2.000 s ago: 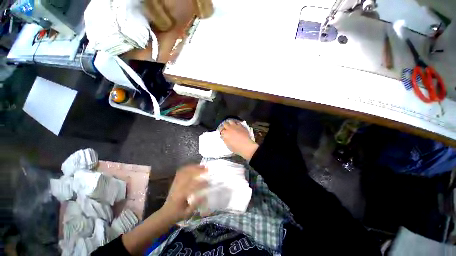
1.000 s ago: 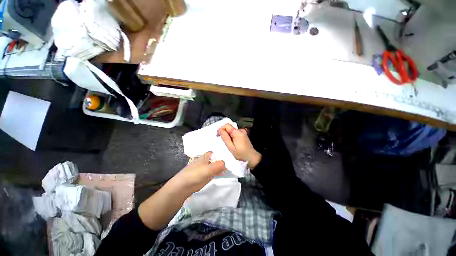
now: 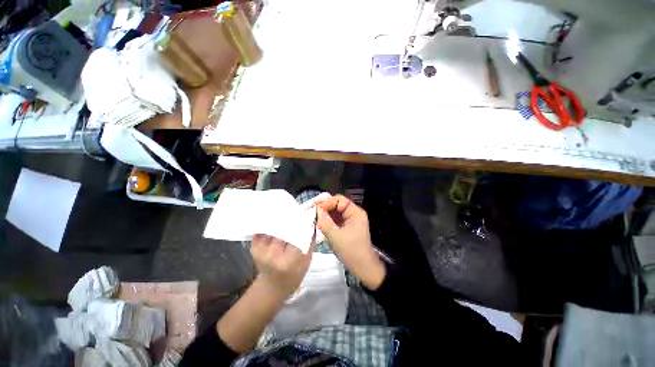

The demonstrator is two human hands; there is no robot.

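Note:
A white fabric piece [image 3: 255,213] is held up above the lap, its flat part reaching out to the left. My left hand [image 3: 280,264] grips its lower edge from below. My right hand [image 3: 346,233] pinches its right end between thumb and fingers. A flat stack of white pieces [image 3: 316,294] lies on the lap below my hands, on green-grey checked cloth [image 3: 359,340].
A white sewing machine table [image 3: 323,115] spans the front, with red-handled scissors [image 3: 553,106] and a pointed tool [image 3: 492,75]. A bin [image 3: 161,195] sits under a hanging white strip [image 3: 151,148]. Bundled white pieces [image 3: 118,322] lie on a pinkish board [image 3: 179,301] at lower left.
My hands first came together on a white piece above the stack. The piece now extends further left, with my left hand below it. The table and floor things sit lower in view than one second ago.

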